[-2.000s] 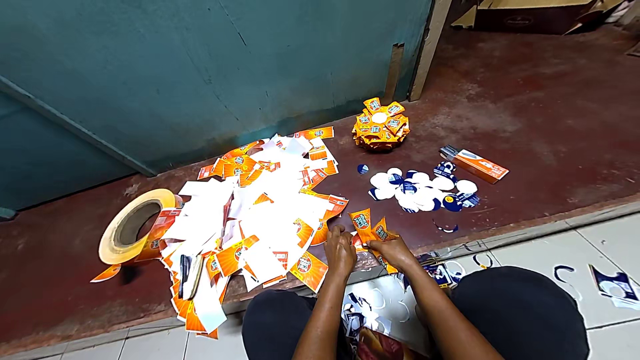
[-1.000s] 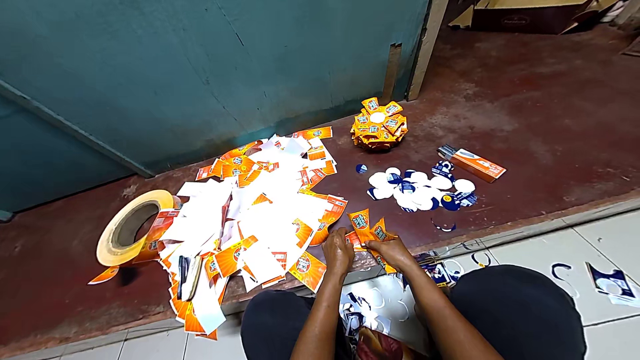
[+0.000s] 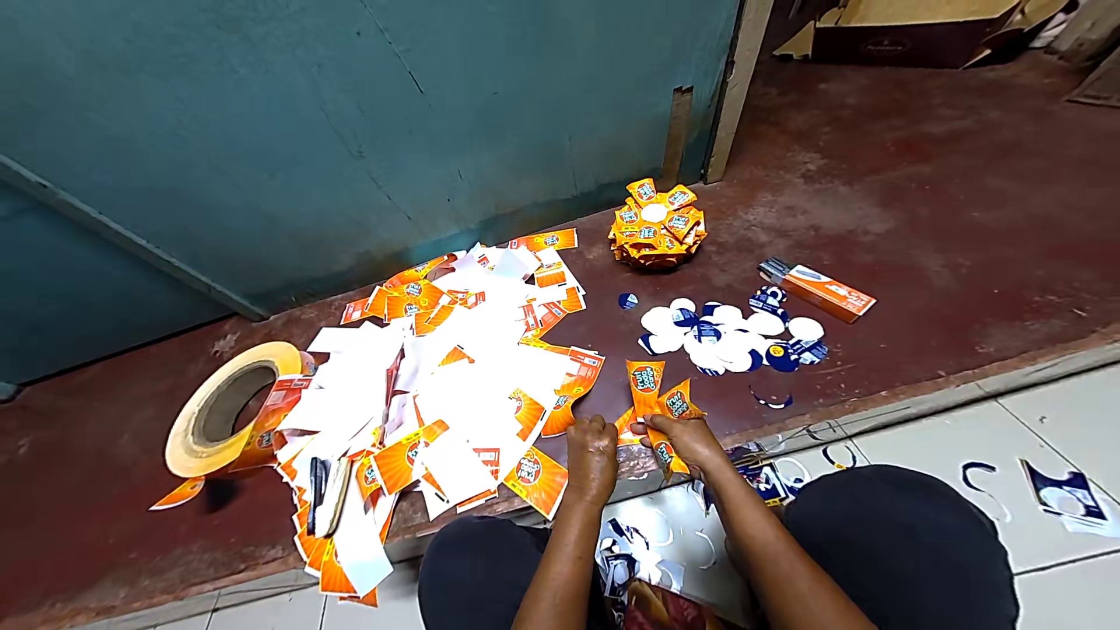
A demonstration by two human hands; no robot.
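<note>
Several folded orange label pieces (image 3: 646, 385) are joined in a cluster that my right hand (image 3: 687, 442) grips near the ledge's edge. My left hand (image 3: 592, 451) is closed just left of it, its knuckles up; whether anything is inside it cannot be seen. Another orange piece (image 3: 626, 429) lies between the two hands. Left of my left hand spreads a big pile of orange and white printed labels (image 3: 472, 367). Beyond the hands stands a round ornament of folded orange labels (image 3: 658, 227) with a white disc on top.
White and blue paper discs (image 3: 726, 332) lie right of centre, beside an orange box of pens (image 3: 829, 291). A roll of labels (image 3: 232, 407) is at the left. A dark-handled tool (image 3: 317, 494) rests on the pile. Paper offcuts (image 3: 1063, 494) lie on the tiles. A cardboard box (image 3: 910, 35) stands behind.
My left hand has drawn slightly away from the folded cluster, leaving a small gap. My right hand still holds the cluster.
</note>
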